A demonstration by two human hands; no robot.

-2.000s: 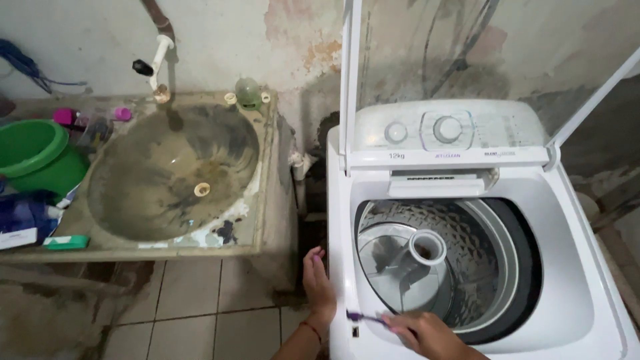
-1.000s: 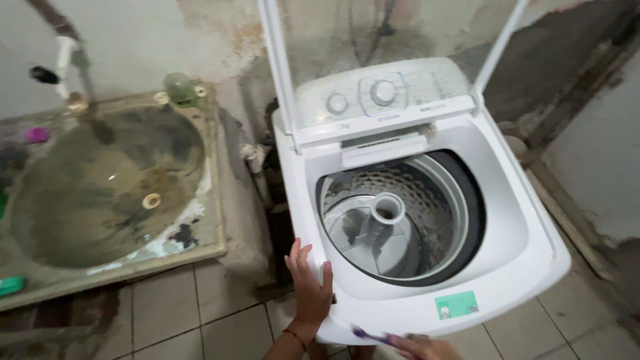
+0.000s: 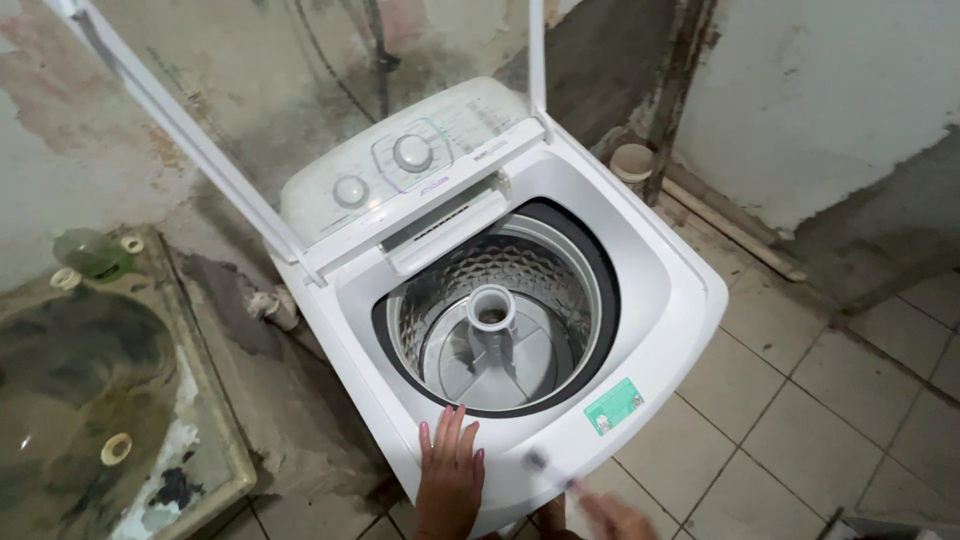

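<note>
A white top-load washing machine (image 3: 667,360) stands with its lid raised, showing the steel drum (image 3: 487,262) and the grey agitator (image 3: 491,309). My left hand (image 3: 450,472) lies with fingers extended on the front left of the machine's top, fingertips near the black drum ring. My right hand (image 3: 611,514), blurred by motion, is at the front edge and holds a small brush (image 3: 541,463), its dark head over the white front rim. The brush is too blurred to tell its exact type. A green sticker (image 3: 615,406) is on the front right of the top.
At the left is a worn stone sink (image 3: 244,476) with a green plastic bottle (image 3: 94,253) on its back corner. A pipe fitting (image 3: 276,307) sticks out between sink and machine. Behind at the right are a small bucket (image 3: 632,163) and a pipe (image 3: 731,229) along the floor.
The view has swung right. My left hand, at the machine's left edge earlier, now lies flat on its top. The brush remains in my right hand near the front edge.
</note>
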